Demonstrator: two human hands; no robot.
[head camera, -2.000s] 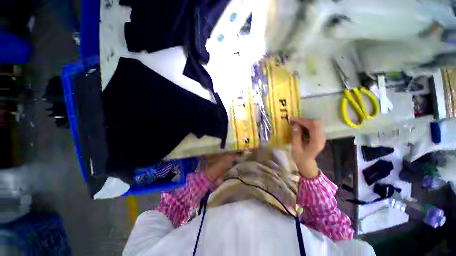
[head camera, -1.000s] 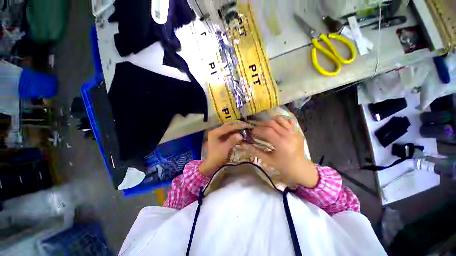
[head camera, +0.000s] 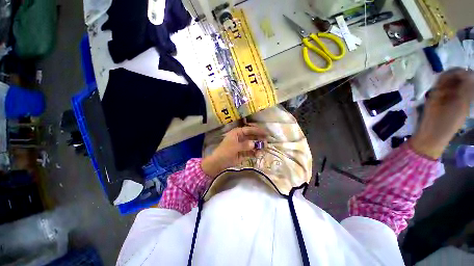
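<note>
My left hand (head camera: 235, 147) is in front of my body, below the table edge, with a tiny shiny metal piece (head camera: 259, 145), likely the bobbin case, between its fingertips. My right hand (head camera: 451, 98) is stretched far out to the right, above the low white side table, and is blurred. I cannot tell whether it holds anything. A black garment panel (head camera: 148, 111) lies on the table at the left and hangs over its front edge.
Yellow PIT-marked tape (head camera: 253, 75) borders a shiny metal strip. Yellow-handled scissors (head camera: 323, 51) lie right of it. A blue crate (head camera: 86, 130) stands at left. The white side table (head camera: 382, 147) holds dark pieces.
My hands were together around the small piece a second ago. My right hand has moved away to the far right. My left hand stays near my body with the metal piece.
</note>
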